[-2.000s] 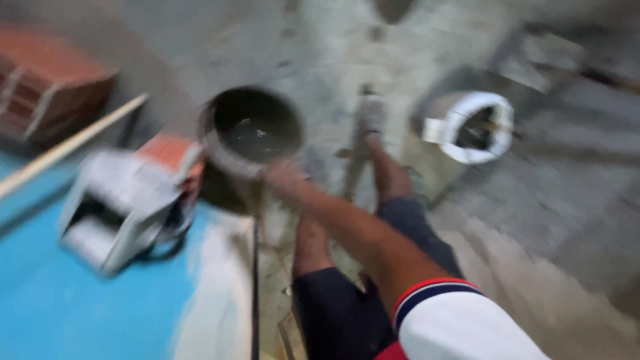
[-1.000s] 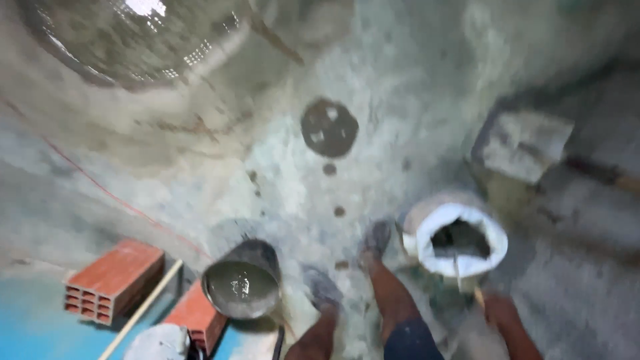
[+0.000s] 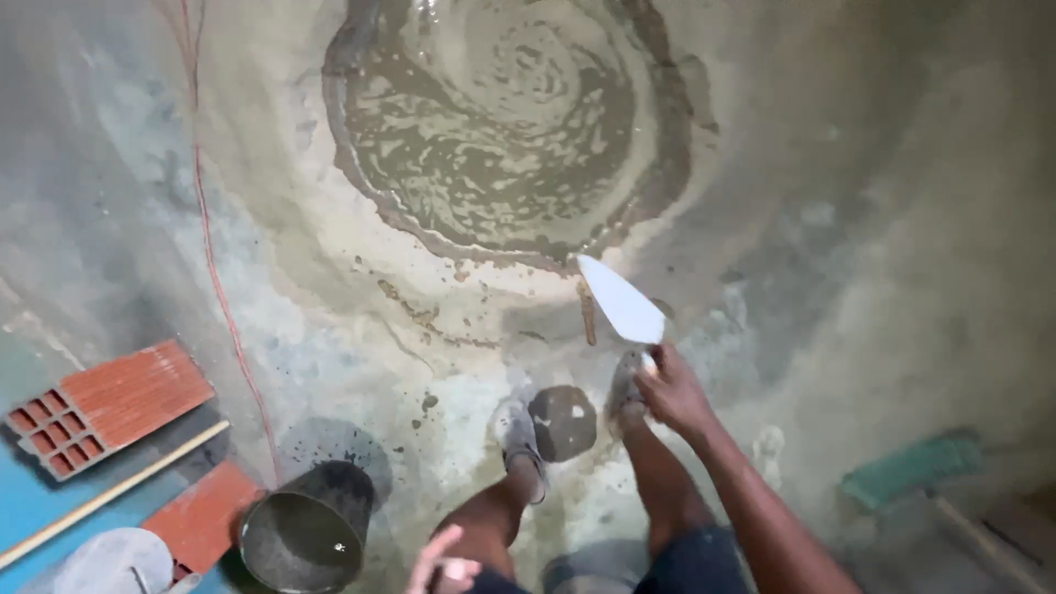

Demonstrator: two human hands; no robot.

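Observation:
A pointed mason's trowel [image 3: 623, 304] is gripped in my right hand [image 3: 667, 384], its tip at the near rim of a round pool of wet mix [image 3: 503, 140]. Ripples swirl across the liquid, which lies inside a ring of pale dry powder [image 3: 346, 223]. Low in the view, my left hand [image 3: 445, 565] shows partly, its fingers apart, near my left thigh; I see nothing in it. A dark bucket [image 3: 305, 528] with liquid in it stands to the left of my legs.
Hollow red clay bricks [image 3: 144, 396] lie at the lower left beside a wooden stick [image 3: 115, 493] and a whitish rounded container [image 3: 115, 561]. A red cord [image 3: 216, 280] runs along the floor. A green broom head [image 3: 912, 469] lies at the right. A wet patch [image 3: 563, 423] is between my feet.
My right hand, near the white-rimmed container one second ago, now holds the trowel out at the pool. The view has shifted forward, bringing more of the pool into sight.

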